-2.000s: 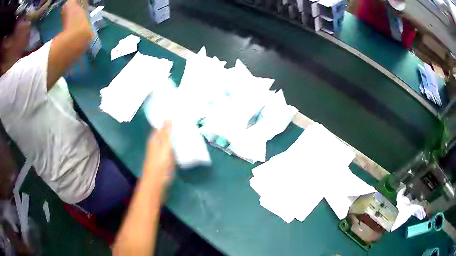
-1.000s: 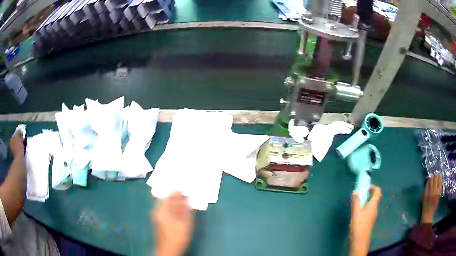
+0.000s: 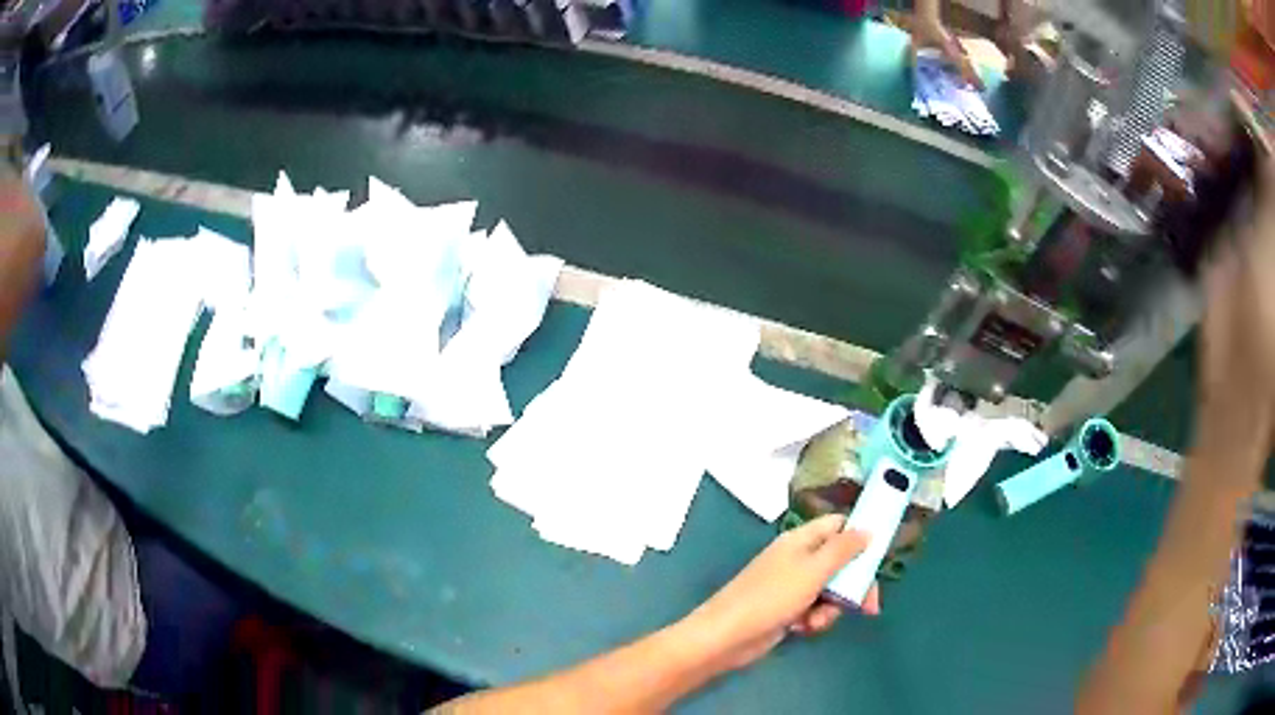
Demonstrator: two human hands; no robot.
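My left hand (image 3: pixel 797 580) grips the handle of a turquoise handheld fan body (image 3: pixel 878 517). Its round head is under the ram of the hand press (image 3: pixel 1000 335), over the press base (image 3: pixel 825 475), which it partly hides. A crumpled white pad (image 3: pixel 986 444) touches the press beside the fan head. My right hand (image 3: pixel 1242 259) is raised at the upper right edge, blurred and partly cut off, around the dark grip of the press lever (image 3: pixel 1214 189). Another turquoise unit (image 3: pixel 1056 472) lies unwrapped right of the press.
White wrapping sheets (image 3: pixel 629 419) lie fanned left of the press. Crumpled wrapped bundles (image 3: pixel 378 300) and a flat white pile (image 3: pixel 154 328) are further left. Neighbours' arms show at far left (image 3: pixel 17 245) and across the belt (image 3: pixel 944 42). Shiny clear plastic (image 3: pixel 1237 608) lies far right.
The fan body has moved from my right hand into my left and from the bench to the press. My right hand has risen to the lever. The view has turned.
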